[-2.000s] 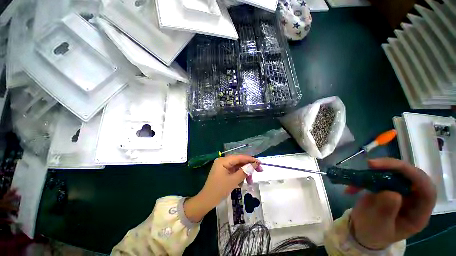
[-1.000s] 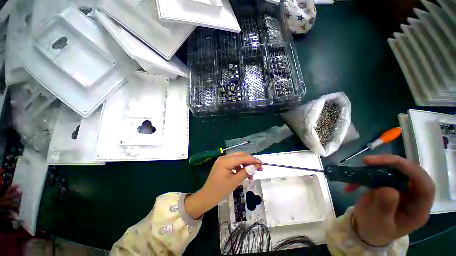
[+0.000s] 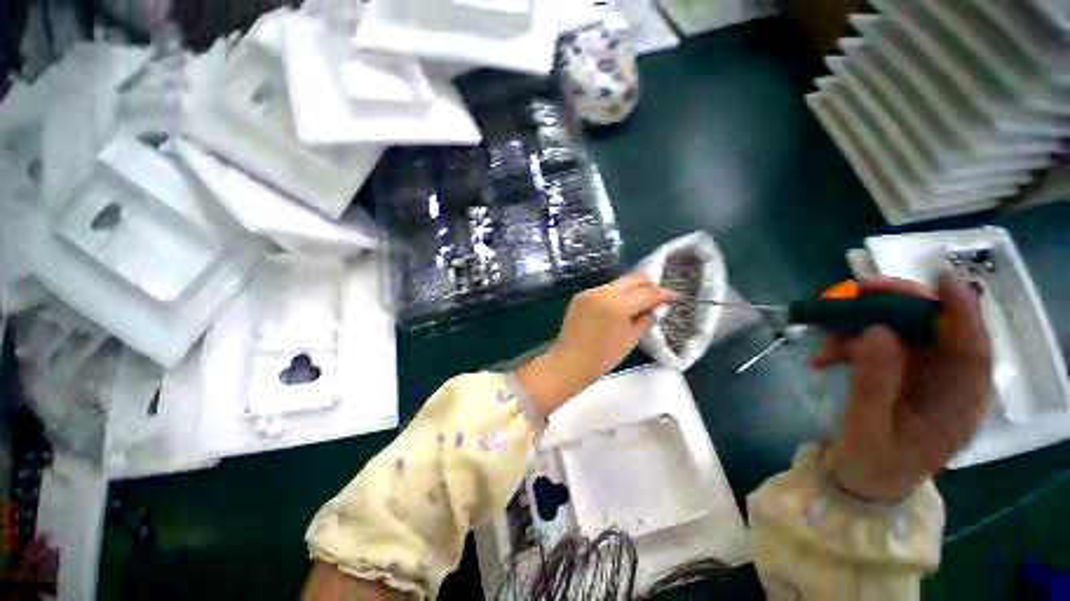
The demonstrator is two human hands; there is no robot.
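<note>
My right hand (image 3: 909, 382) holds a screwdriver by its dark green handle (image 3: 862, 315), its thin shaft pointing left. My left hand (image 3: 598, 335) has thumb and forefinger together at the screwdriver tip, over the left edge of the open screw bag (image 3: 692, 308); whether they pinch a screw is too small to tell. The bag is white and full of small brownish-grey screws. A white housing (image 3: 640, 470) lies below, with a clover hole and a dark insert at its left. Thin black strands (image 3: 587, 564) cover its near edge; wires or hair, I cannot tell.
Loose white housings (image 3: 153, 258) are piled at left. The clear compartment tray (image 3: 499, 217) lies behind my left hand, a patterned bundle (image 3: 598, 73) behind it. Upright white housings (image 3: 939, 117) stand at back right; another housing (image 3: 1021, 340) lies at right. An orange screwdriver is partly hidden.
My left hand has moved up and right from above the housing to the screw bag. The screwdriver tip has moved up with it. The whole view has shifted and turned slightly.
</note>
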